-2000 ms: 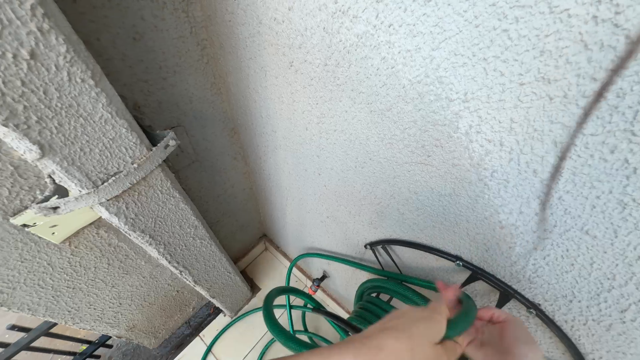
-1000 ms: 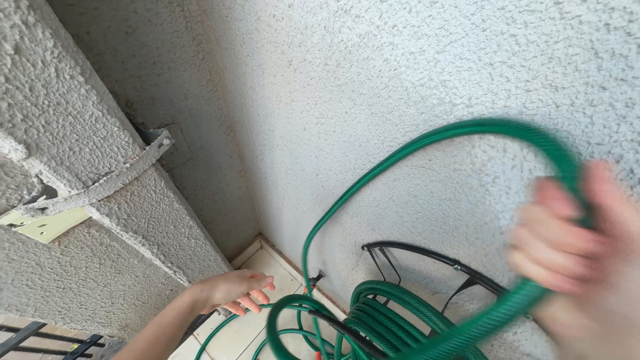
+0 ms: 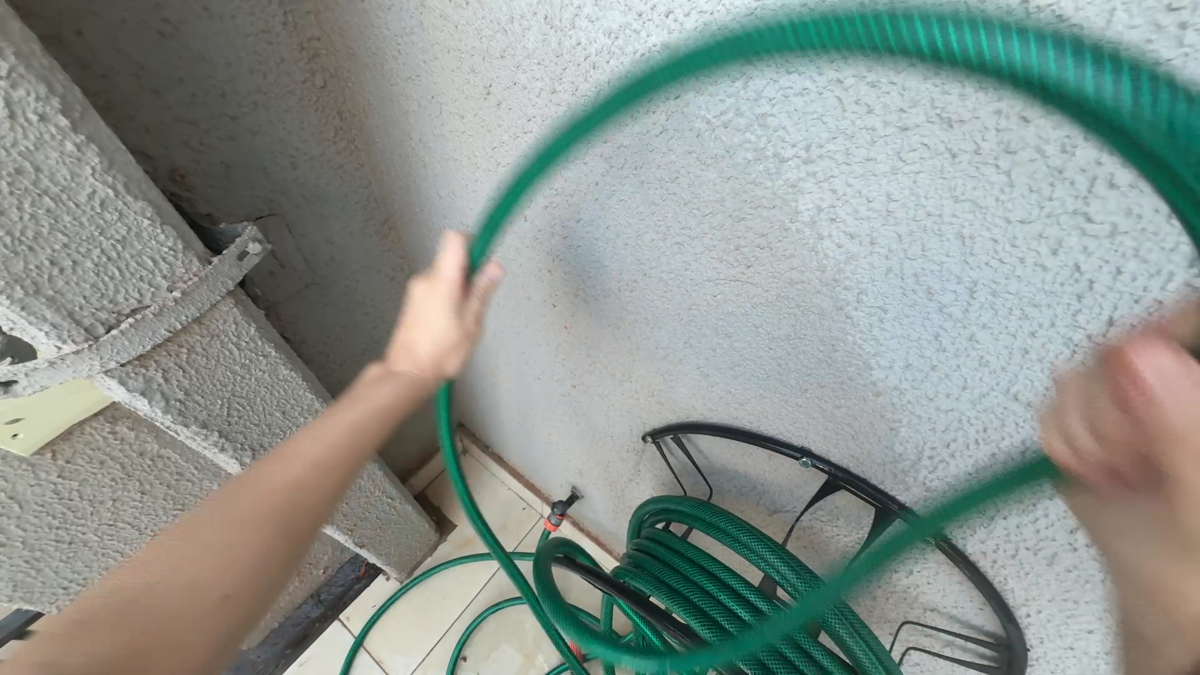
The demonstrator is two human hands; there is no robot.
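Observation:
A green garden hose [image 3: 600,122] rises in a large loop in front of the wall. At the loop's left side my left hand [image 3: 445,314] is closed around the hose. My right hand [image 3: 1125,422], blurred at the right edge, grips the hose where the lower strand meets the fist. Below, many turns of the same hose lie coiled on a black hose holder [image 3: 806,461] against the wall. The top right of the loop is blurred and runs out of view.
A rough textured wall [image 3: 675,309] fills the back. At the left stands a rough pillar [image 3: 169,225] with a metal strap [image 3: 178,305]. A tap with an orange-ringed hose connector [image 3: 558,511] sits low on the wall. Loose hose lies over floor tiles [image 3: 478,600].
My left hand has risen from low over the floor and closed on the hose. The raised loop has grown larger and higher. Two seconds ago both hands were low at the coil.

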